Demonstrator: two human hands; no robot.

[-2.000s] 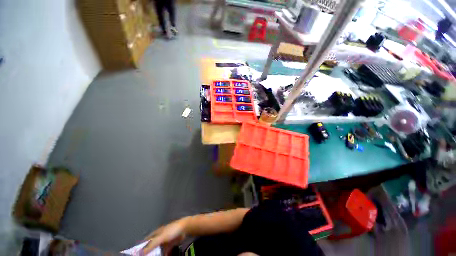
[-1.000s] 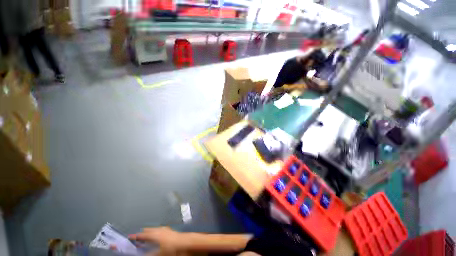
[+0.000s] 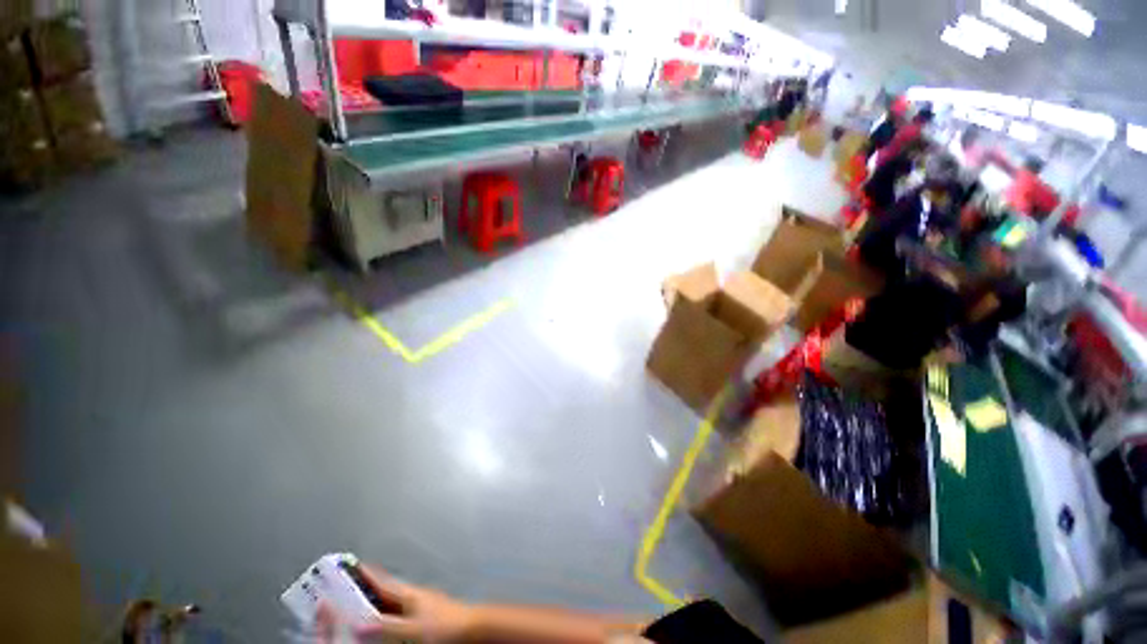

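A small white box (image 3: 333,591) with fine dark print is at the bottom left of the view. My right hand (image 3: 403,609) holds it from its right side, with the bare forearm reaching in from the right and a black sleeve at the bottom edge. The fingers are blurred, and a pinkish fingertip shows at the near side of the box. I cannot make out my left hand.
Open cartons (image 3: 704,340) stand right of centre. A carton of shiny dark bags (image 3: 843,453) stands by a green bench (image 3: 987,491). Red stools (image 3: 491,211) stand beside a long line (image 3: 503,136). People (image 3: 912,315) are at the right. Yellow tape (image 3: 413,357) marks the floor.
The view has swung away from the red trays, now out of view, towards the aisle and long line. The white box stays in my right hand, shifted slightly right in view.
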